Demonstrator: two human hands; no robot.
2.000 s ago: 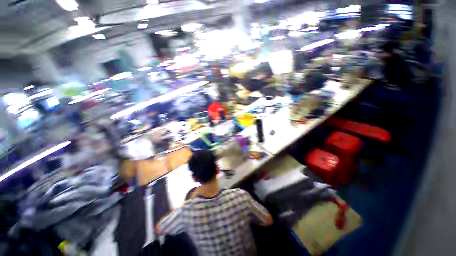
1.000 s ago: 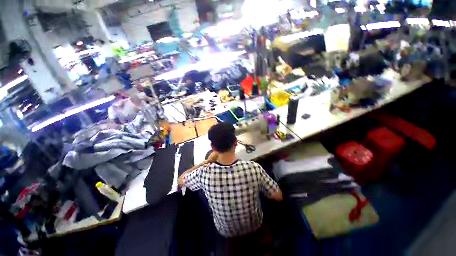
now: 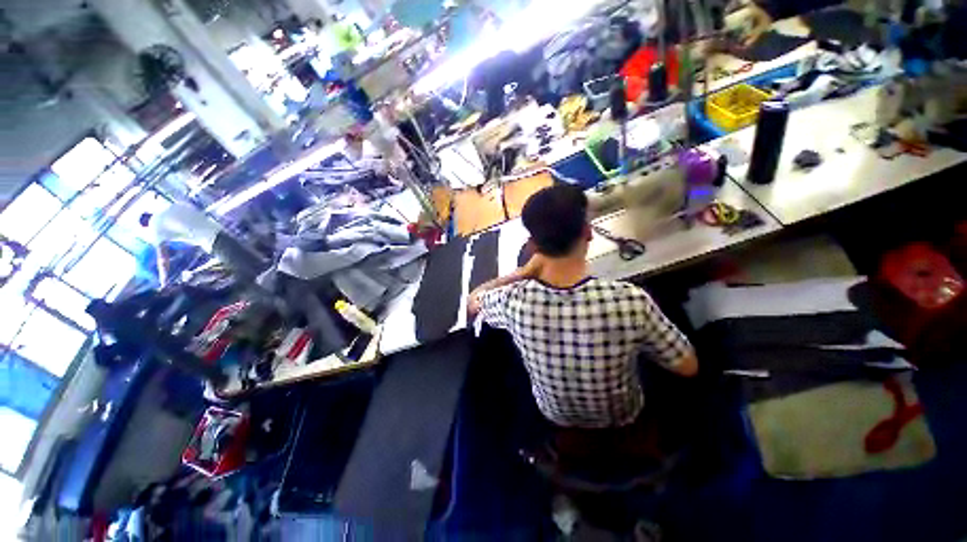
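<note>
Neither of my hands shows. In front of me a seated person in a checked shirt (image 3: 581,344) is seen from behind, at a white sewing table (image 3: 663,252). Dark cut panels (image 3: 439,294) lie on the table to the person's left. A pale sewing machine (image 3: 649,199) stands at the person's right front, with dark scissors (image 3: 627,247) near it. Long dark fabric (image 3: 408,423) hangs below the table edge. The person's body hides part of the work.
At right, a side stack of black and white pieces (image 3: 795,333) lies on a beige board with a red strap (image 3: 893,421). Red stools (image 3: 920,275) stand beyond. A grey garment pile (image 3: 345,249), dark cylinder (image 3: 767,142) and yellow basket (image 3: 737,106) are on the tables.
The view has turned left and down, so the person and table sit further right in the picture. More of the left table end and floor shows. The person keeps a similar pose.
</note>
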